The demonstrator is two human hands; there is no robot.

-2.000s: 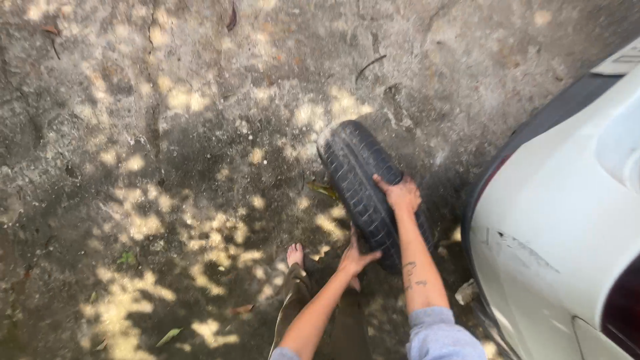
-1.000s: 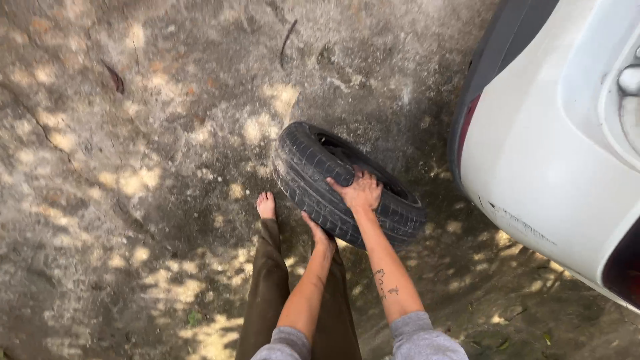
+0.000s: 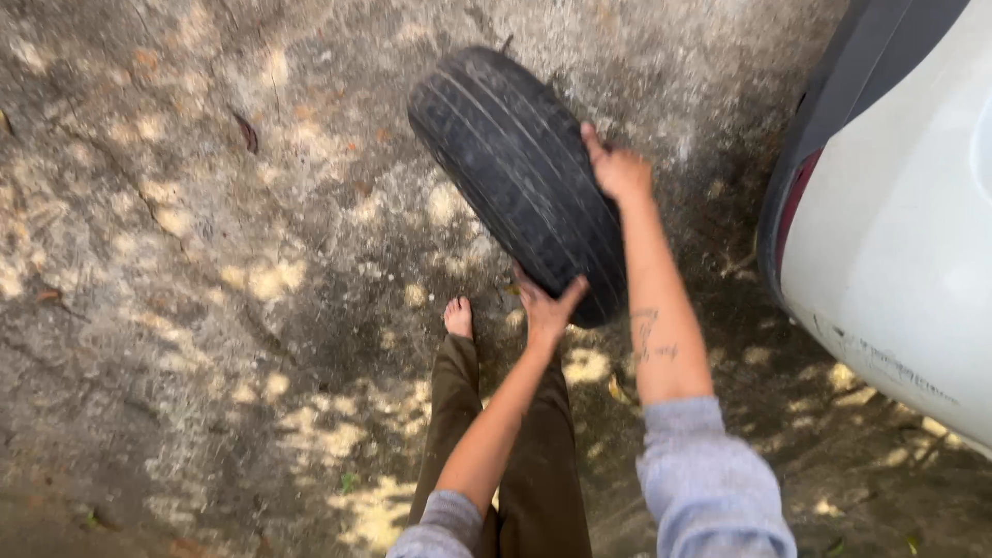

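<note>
A black rubber car tire (image 3: pixel 519 170) is tilted in front of me, its grooved tread facing up toward the camera. My left hand (image 3: pixel 549 310) grips the near end of the tire, thumb on the tread and fingers at its left edge. My right hand (image 3: pixel 621 172) holds the right edge farther up, with the thumb pointing along the tread; most of its fingers are hidden. The wheel side of the tire is out of sight, and I cannot tell whether the tire touches the ground.
A white car body (image 3: pixel 891 256) with dark trim (image 3: pixel 837 101) and scuff marks stands at the right. My bare foot (image 3: pixel 458 316) is on the rough concrete ground (image 3: pixel 232 372), near the tire's lower left. Dry leaves (image 3: pixel 246 132) lie scattered about.
The tire has turned in my hands: one second ago its inner side and opening showed, and now the tread faces up. Both hands keep hold of it.
</note>
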